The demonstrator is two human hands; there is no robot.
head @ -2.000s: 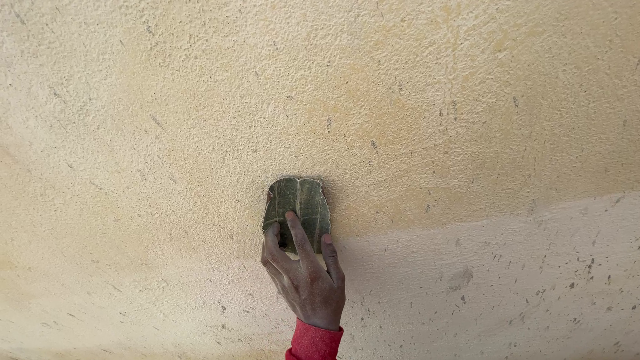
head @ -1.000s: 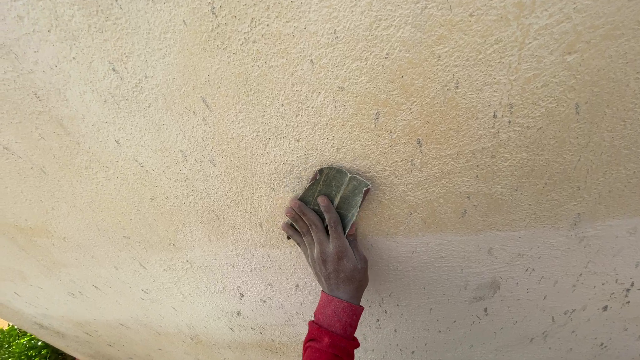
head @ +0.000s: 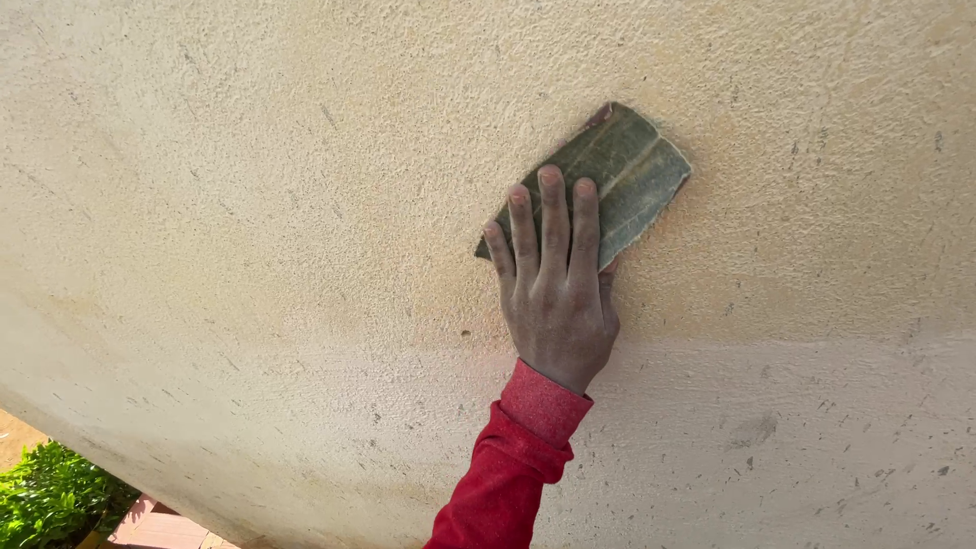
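Note:
My left hand [head: 560,297], dusty and in a red sleeve, reaches up from the bottom of the head view. Its fingers lie spread over a creased, dark green sheet of sandpaper [head: 637,179] and hold it against a rough, cream-coloured plastered wall [head: 343,191]. The thumb is mostly hidden at the sheet's lower right edge. The sheet is tilted, its top end towards the upper right, with reddish-brown showing at its edges. My right hand is not in view.
Below the sandpaper, a paler band [head: 724,427] with dark specks and scuffs runs along the wall. At the lower left, beyond the wall's slanting bottom edge, are a green leafy shrub [head: 53,488] and reddish paving [head: 164,530].
The sandpaper, upright two seconds ago, now leans to the right, and my left hand lies flatter on it. The view has shifted, bringing in the shrub and paving.

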